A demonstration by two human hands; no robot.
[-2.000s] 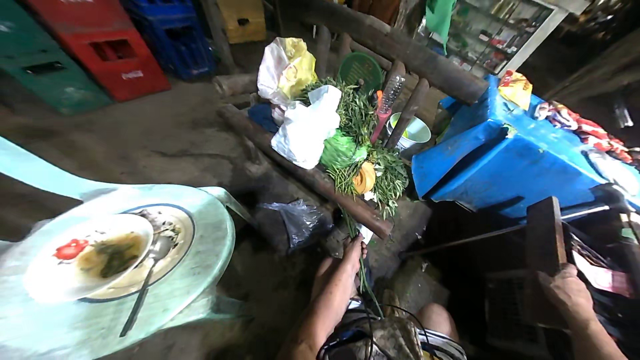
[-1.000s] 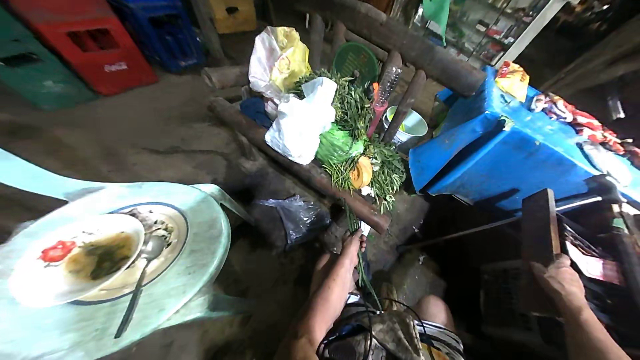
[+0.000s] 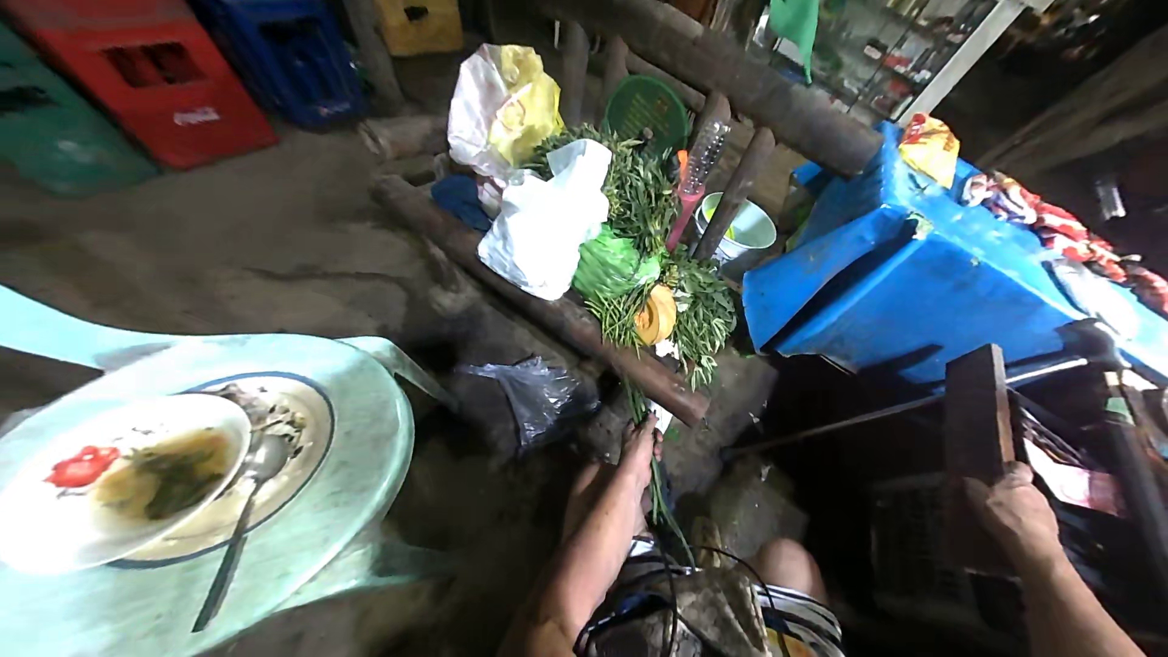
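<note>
My left hand [image 3: 641, 444], low in the middle, is closed around thin green stems [image 3: 659, 493] that hang down toward my lap. A white piece [image 3: 659, 416] shows beside its fingers; what it is I cannot tell. At the right, my right hand [image 3: 1015, 511] grips the lower part of a dark wooden board [image 3: 976, 429], held upright over an open drawer or box [image 3: 1068, 456]. Beyond my left hand, leafy greens [image 3: 703, 310], a cut piece of orange squash [image 3: 655, 315], a green plastic bag [image 3: 613, 265] and a white plastic bag [image 3: 552, 224] lie on a log bench [image 3: 547, 315].
A pale green plastic chair [image 3: 365, 401] at the left holds a soup bowl [image 3: 214, 411], a plate [image 3: 315, 438] and a spoon [image 3: 239, 538]. A blue covered box [image 3: 949, 283] stands at the right, crates [image 3: 173, 109] at the back left, and a clear plastic bag [image 3: 538, 397] on the ground.
Both hands keep their holds, on the stems and on the wooden board. No object has plainly moved; the view has shifted slightly.
</note>
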